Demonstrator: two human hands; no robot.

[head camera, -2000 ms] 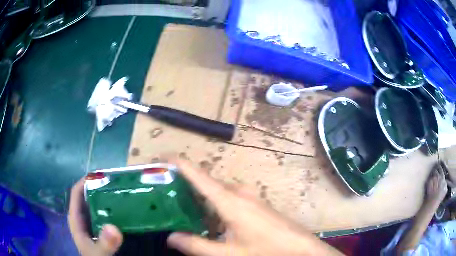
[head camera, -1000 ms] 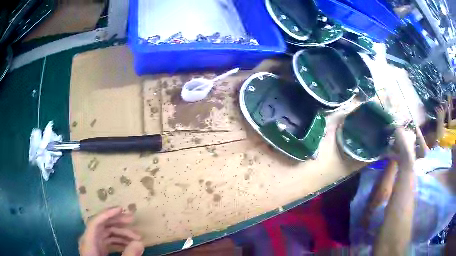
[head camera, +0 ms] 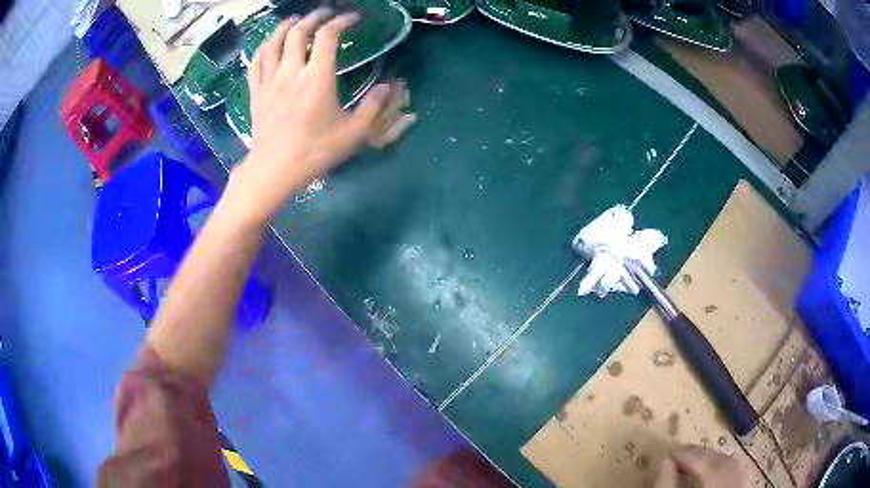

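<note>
My left hand [head camera: 310, 100] is stretched out at the upper left with its fingers spread, over green shells [head camera: 372, 43] with bright rims. It covers part of them; I cannot tell if it touches one. My right hand [head camera: 706, 469] is low at the lower right, blurred and cut off by the bottom edge, over the cardboard mat [head camera: 611, 410]. I see nothing in it, but its grip is unclear. A hammer [head camera: 711, 372] with a black grip lies on the mat, its head in a crumpled white wrap [head camera: 620, 253] on the green table [head camera: 458, 210].
More green shells [head camera: 553, 24] lie along the far table edge. A white cup [head camera: 825, 405] stands on the stained cardboard at right, beside a blue bin [head camera: 839, 295]. A blue stool [head camera: 143, 214] and a red stool [head camera: 105, 114] are on the floor at left.
The shell with two red lamp pieces, held in both hands two seconds ago, is no longer in them. The view has turned left, and my left hand is now out over the shells at upper left.
</note>
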